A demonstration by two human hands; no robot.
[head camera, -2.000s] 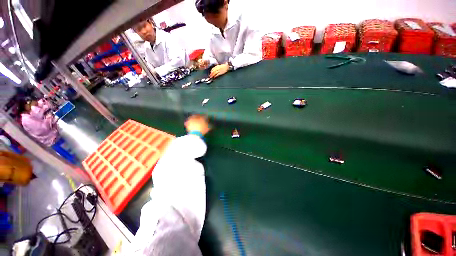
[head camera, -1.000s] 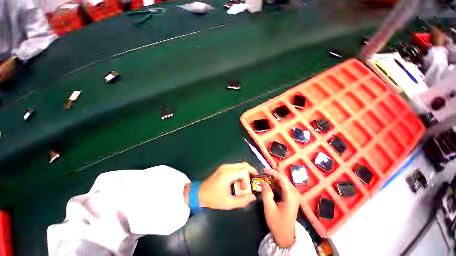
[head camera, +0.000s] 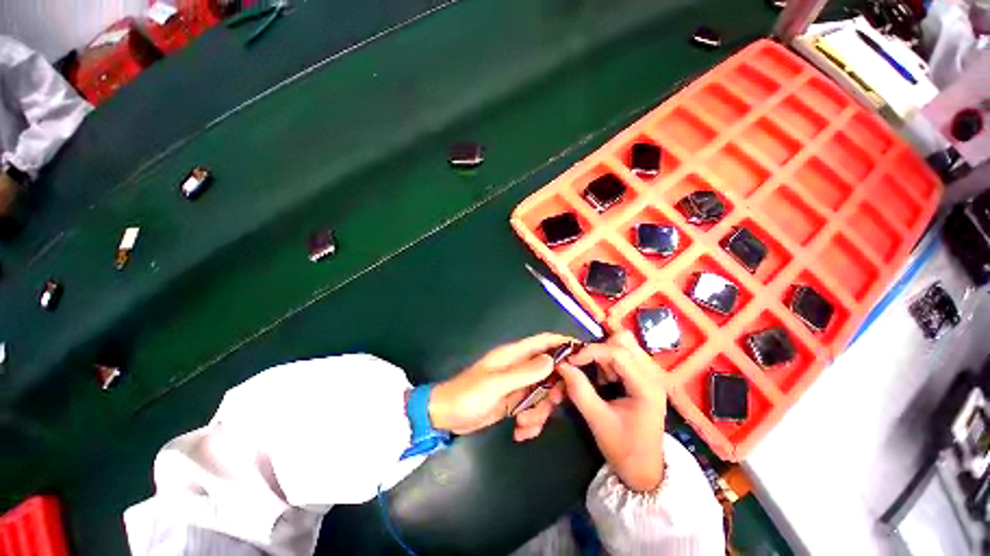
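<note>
My left hand (head camera: 489,388), with a blue strap at the wrist, holds a small dark square display module (head camera: 541,389) by its edges. The module is tilted, seen nearly edge-on, and partly hidden by the fingers. My right hand (head camera: 626,411) meets it from the right, with thumb and fingertips at the module's upper end. Both hands are over the green bench, beside the near left edge of a large orange-red tray (head camera: 695,375). Several dark square modules, such as one at the near corner (head camera: 728,396), lie in its pockets; some look glossy white.
A white-blue pen-like tool (head camera: 565,301) lies along the tray's left edge. Small parts are spaced on the green conveyor belt (head camera: 391,163). A white machine plate (head camera: 825,451) with a small black part (head camera: 934,311) is at right. Another person's sleeve (head camera: 41,103) shows at far left.
My left arm, earlier reaching over the belt, is back beside my right hand. The module, showing its gold-amber side a second ago, is now turned nearly edge-on. The belt parts appear shifted left.
</note>
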